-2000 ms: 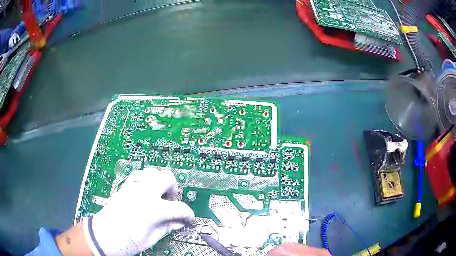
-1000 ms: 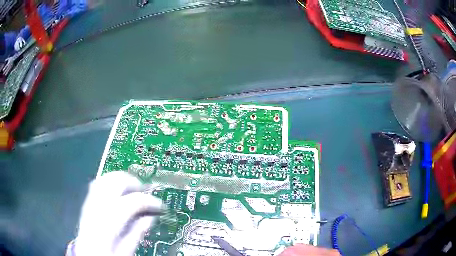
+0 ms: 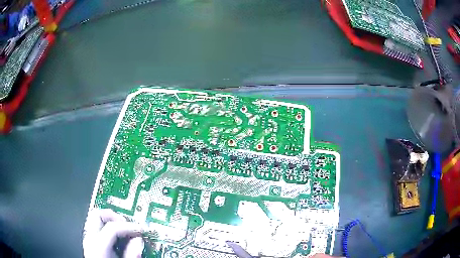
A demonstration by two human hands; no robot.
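A large green circuit board (image 3: pixel 212 166) with a white border and a stepped upper right corner lies in front of me. Glare turns its lower right part white. My left hand (image 3: pixel 113 234), in a white knit glove, is at the board's lower left edge, its fingers curled; whether it holds thin wire I cannot tell. The dark tip of a soldering iron (image 3: pixel 238 249) shows over the lower middle of the board. My bare right hand (image 3: pixel 320 256) is almost wholly cut off by the bottom edge, so its grip is hidden.
The iron stand (image 3: pixel 407 169) with its yellow-brown sponge is right of the board, beside a blue stick (image 3: pixel 435 191) and a grey translucent funnel (image 3: pixel 428 113). A coiled blue cord (image 3: pixel 348 237) is at lower right. Red carriers with boards stand at upper right (image 3: pixel 370 46) and upper left (image 3: pixel 38 63).
My left hand has moved down and left, uncovering the board's left middle. The board and bench items appear shifted right in the view. My right hand has dropped further out of the picture.
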